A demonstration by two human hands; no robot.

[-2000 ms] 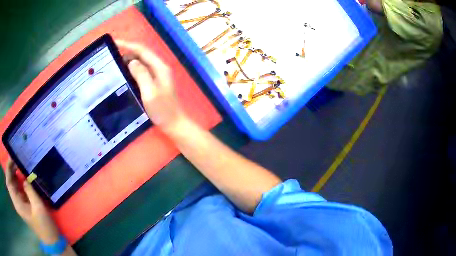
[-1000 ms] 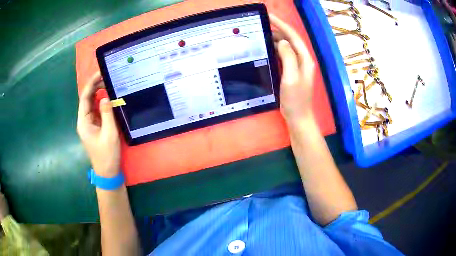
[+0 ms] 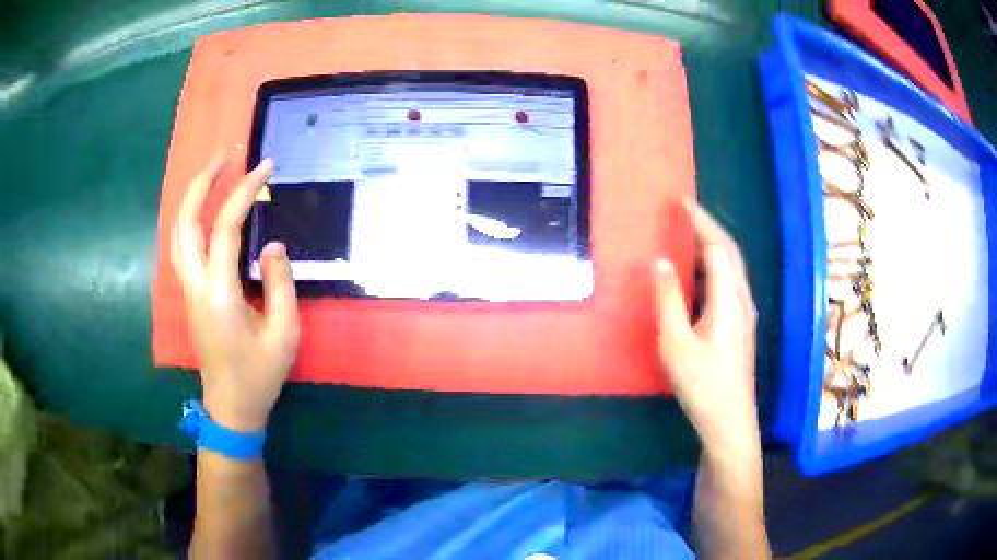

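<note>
The tablet lies flat on the red-orange foam pad, its screen lit with white test pages, dark panels and green and red dots. A small yellow tab shows at its left edge. My left hand, with a blue wrist band, is over the tablet's left edge with its fingers spread; whether the fingertips touch the tablet cannot be told. My right hand is open and empty over the pad's right edge, apart from the tablet.
A blue-rimmed tray stands right of the pad, with many orange-brown flex cables along its left side and a few loose ones. Part of another pad with a dark slab shows at the top right. Yellowish clothing shows at the lower left.
Both hands held the tablet's short edges before. The tablet now lies level on the pad, and my right hand has come off it. My left fingers have spread. The view has also shifted.
</note>
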